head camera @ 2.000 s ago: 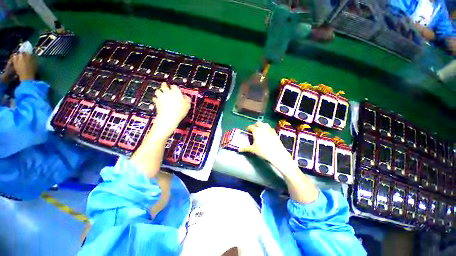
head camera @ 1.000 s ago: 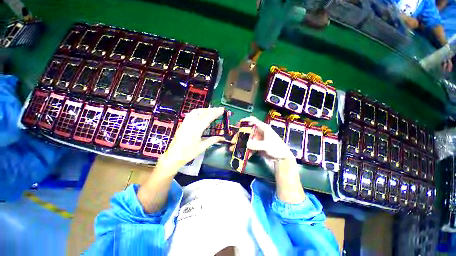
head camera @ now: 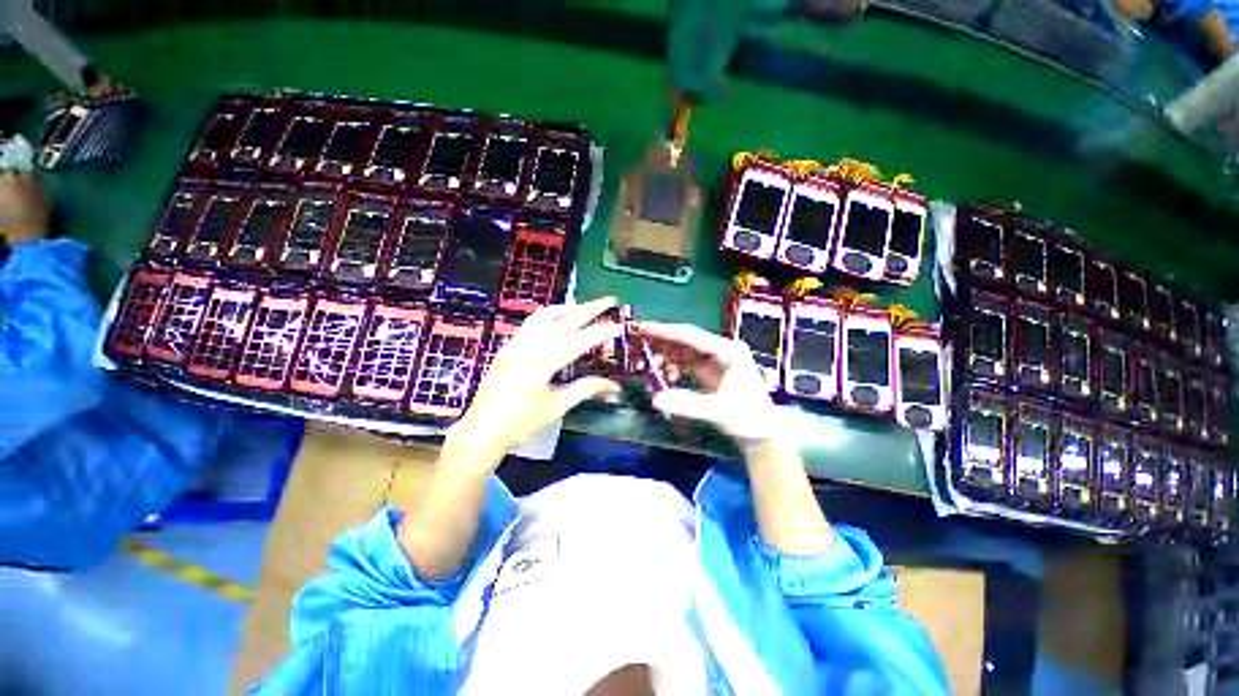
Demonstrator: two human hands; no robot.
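My left hand (head camera: 538, 370) and my right hand (head camera: 720, 386) are close together at the bench's near edge. My left hand holds a keypad housing (head camera: 607, 356), tilted and partly hidden by the fingers. My right hand holds a screen half (head camera: 655, 364), seen nearly edge-on. The two parts are side by side, very close; I cannot tell whether they are joined. The left black tray (head camera: 469, 261) holds dark phones in the upper rows and red keypad housings mostly in the lower row, with an empty pocket in the middle row.
The press fixture (head camera: 655, 218) lies beyond my hands, under the green press (head camera: 700, 48). Two rows of screen halves (head camera: 813, 350) with orange tails stand to the right. A right black tray (head camera: 947, 476) holds phones. Another person's blue sleeve (head camera: 55, 326) is at the left.
My left hand has left the left tray with a keypad housing and come beside my right hand. The screen half has turned from face-visible to nearly edge-on, and the two parts are closer together.
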